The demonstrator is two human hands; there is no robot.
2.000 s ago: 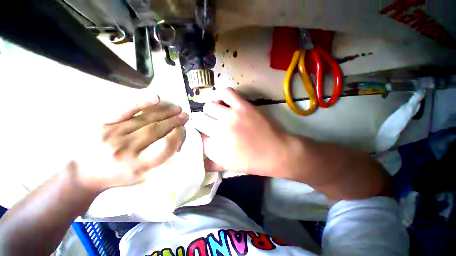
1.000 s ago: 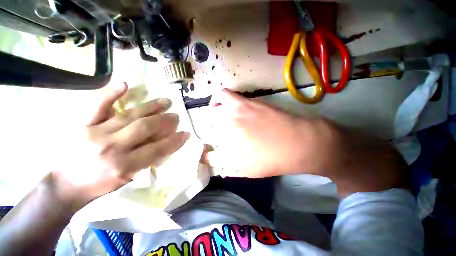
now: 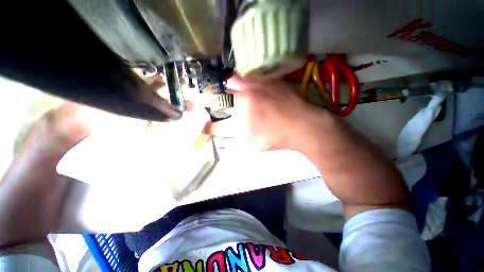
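The pale fabric (image 3: 124, 183), much washed out by the light, lies under the needle area and hangs over the table's front edge at left. A small brassy ribbed knob (image 3: 222, 101) is above the presser foot. My right hand (image 3: 265, 114) is beside the foot, its fingertips close to the knob and the fabric edge; its grip cannot be made out. My left hand (image 3: 61, 125) is at the far left on the fabric, overexposed, its fingers partly hidden behind the dark lamp arm (image 3: 79, 69).
A large cream ribbed knob (image 3: 269, 37) is close overhead. Scissors (image 3: 345, 87) with yellow and red handles lie on a red patch, partly covered by the knob. A narrow white scrap (image 3: 419, 127) hangs at right. A blue basket (image 3: 106, 252) is below the table at lower left.
My left hand has moved left and away from the needle area. My right hand has moved up to the foot. The fabric has shifted, and the view now shows the large cream knob.
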